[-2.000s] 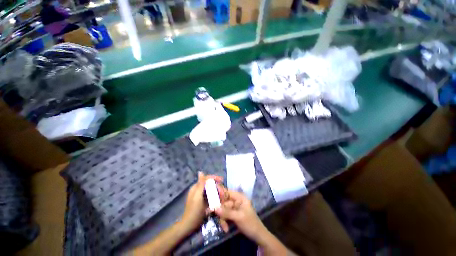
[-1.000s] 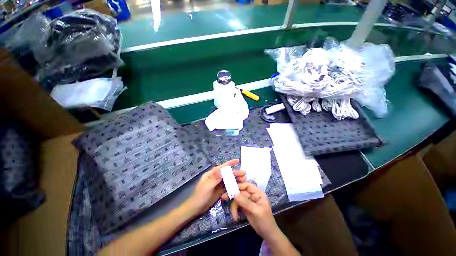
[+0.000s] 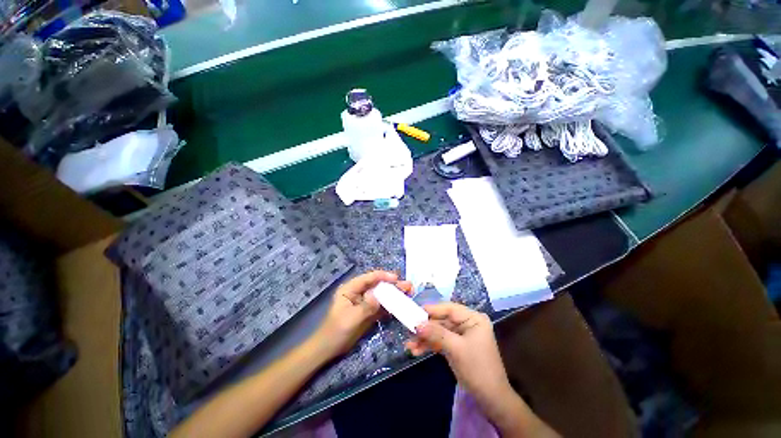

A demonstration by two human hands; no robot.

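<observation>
My left hand (image 3: 347, 315) and my right hand (image 3: 462, 344) hold a small white part (image 3: 400, 307) between them, tilted down to the right. The fingertips of my left hand are at its upper end, those of my right hand at its lower end. A small grey shape shows just behind my right fingers; I cannot tell what it is. A flat white accessory bag (image 3: 431, 255) lies on the dark patterned sheet just beyond my hands. A fanned stack of flat white bags (image 3: 501, 244) lies to its right.
A patterned packing bag (image 3: 235, 265) lies left. A cloth-wrapped bottle (image 3: 373, 154), yellow-handled tool (image 3: 414, 132) and black cable (image 3: 447, 165) are beyond. White cables (image 3: 535, 81) lie on a patterned pad (image 3: 557, 184). Cartons (image 3: 90, 342) stand left and right; crumpled plastic bags (image 3: 103, 73) lie upper left.
The white part has turned from nearly upright to a slant down to the right. My right hand has moved a little right. The view has shifted, so the bench things sit higher.
</observation>
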